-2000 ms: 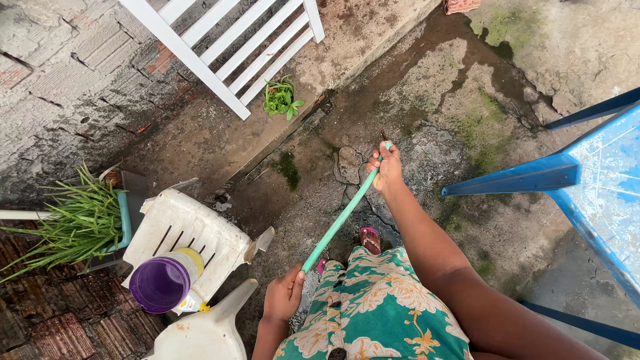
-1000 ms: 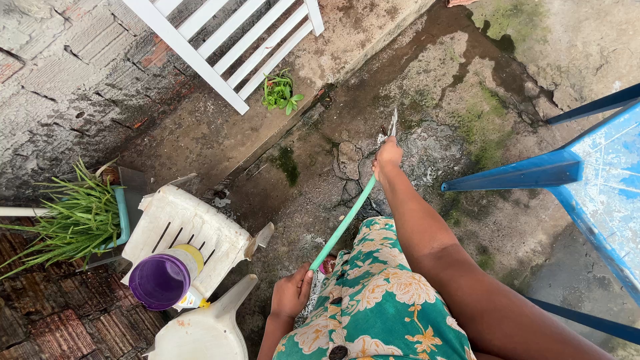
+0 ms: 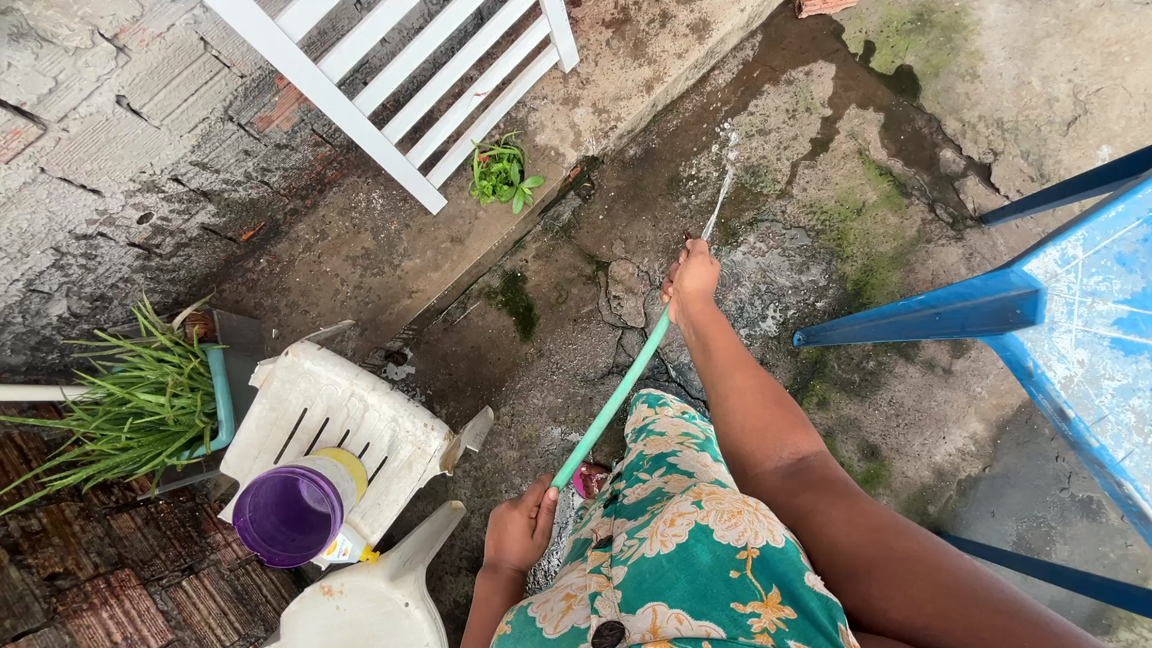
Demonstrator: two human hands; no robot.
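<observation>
A green garden hose (image 3: 616, 400) runs slantwise between my hands, in front of my green floral dress (image 3: 702, 540). My right hand (image 3: 691, 277) is closed around its far end, and a stream of water (image 3: 722, 193) shoots from there onto the concrete floor (image 3: 630, 216). Nearer my body, my left hand (image 3: 520, 529) grips the hose with the thumb along it. One foot in a pink sandal (image 3: 589, 480) shows partly beside the dress. The rest of the hose past my left hand is hidden.
Left are a worn white plastic chair (image 3: 337, 405) holding a purple bucket (image 3: 288, 515), a second white plastic seat (image 3: 369, 607) and a potted green plant (image 3: 162, 396). A white slatted frame (image 3: 360, 117) and small plant (image 3: 504, 175) are on the ledge; a blue plastic table (image 3: 1093, 297) stands right.
Water now streams from the hose end; two seconds ago none was visible there. My right hand has moved forward from the bare hose end and closed over it. One foot is now mostly covered by the dress.
</observation>
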